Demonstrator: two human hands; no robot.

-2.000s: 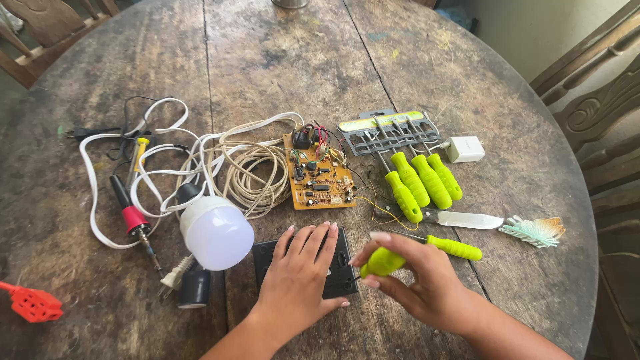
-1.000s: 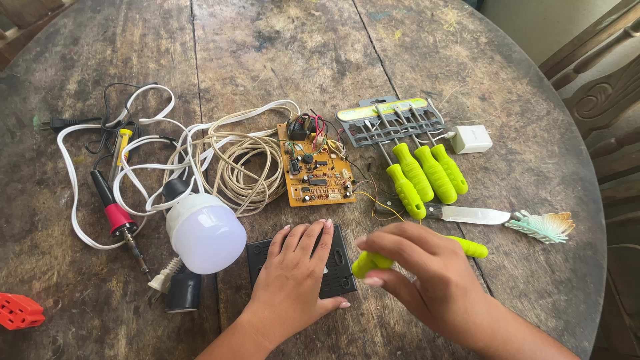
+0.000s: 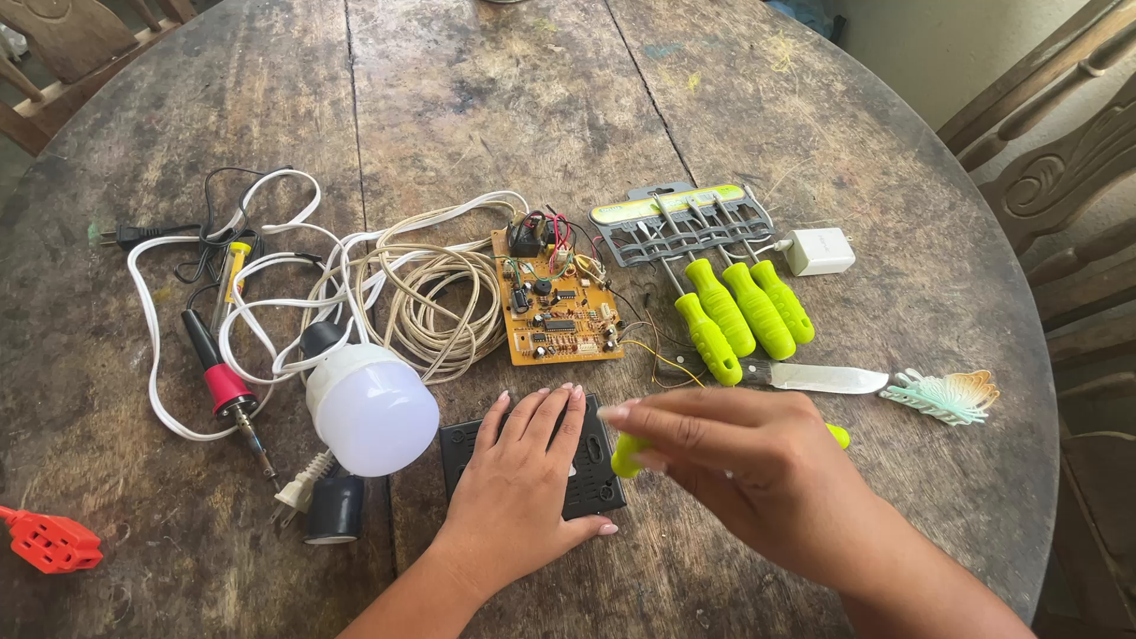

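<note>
My left hand [image 3: 524, 484] lies spread over a black plastic case [image 3: 590, 479] with vent slots, pressing it against the wooden table. At the case's right side, my right hand [image 3: 754, 470] grips a lime-green screwdriver handle [image 3: 627, 454]; its shaft and tip cannot be made out. Beyond the case lies an orange-brown circuit board [image 3: 561, 311] with wires at its far end. Several green-handled screwdrivers [image 3: 750, 306] sit in a grey plastic rack [image 3: 679, 222] to the right of the board. Another green handle [image 3: 837, 436] shows partly behind my right hand.
Left of the case are a white bulb [image 3: 377, 413], a black socket [image 3: 335, 510], a soldering iron [image 3: 222, 382] and coiled cable [image 3: 435, 311]. A red outlet block [image 3: 53, 540] lies far left. At right are a knife [image 3: 825, 378], a white charger [image 3: 818, 252] and a hair claw clip [image 3: 942, 396].
My right hand stays around the green handle at the case's right side, its fingers shifting and its wrist turning slightly. My left hand remains on the case.
</note>
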